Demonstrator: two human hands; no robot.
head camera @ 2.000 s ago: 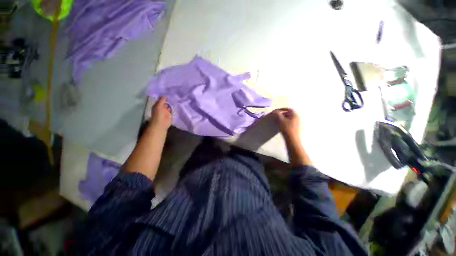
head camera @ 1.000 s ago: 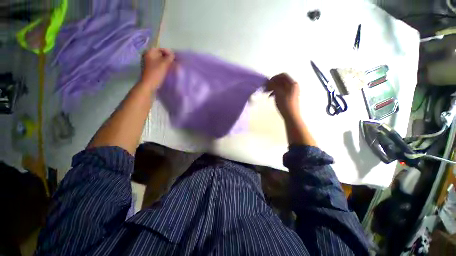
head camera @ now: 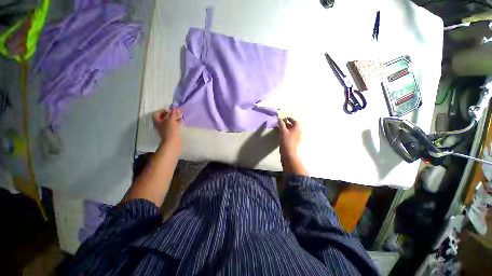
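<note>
A lilac garment piece (head camera: 237,75) lies on the white pressing table (head camera: 318,145), mostly spread, with some folds at its left side and lower right. A narrow lilac strip (head camera: 209,20) sticks out past its far left edge. My left hand (head camera: 169,122) pinches its near left corner. My right hand (head camera: 289,129) pinches its near right corner. The steam iron (head camera: 404,139) stands at the table's right edge, away from both hands.
Shears (head camera: 347,89), a rough block (head camera: 364,74), a flat case with two reddish bars (head camera: 402,86) and small snips (head camera: 376,25) lie at right. A crumpled lilac heap (head camera: 89,51) and a yellow strip (head camera: 27,129) are at left. More lilac cloth (head camera: 91,218) shows lower left.
The garment piece was lifted and turned between my hands, and now lies flatter on the table with the strip at its far side. Both hands have come down to its near corners.
</note>
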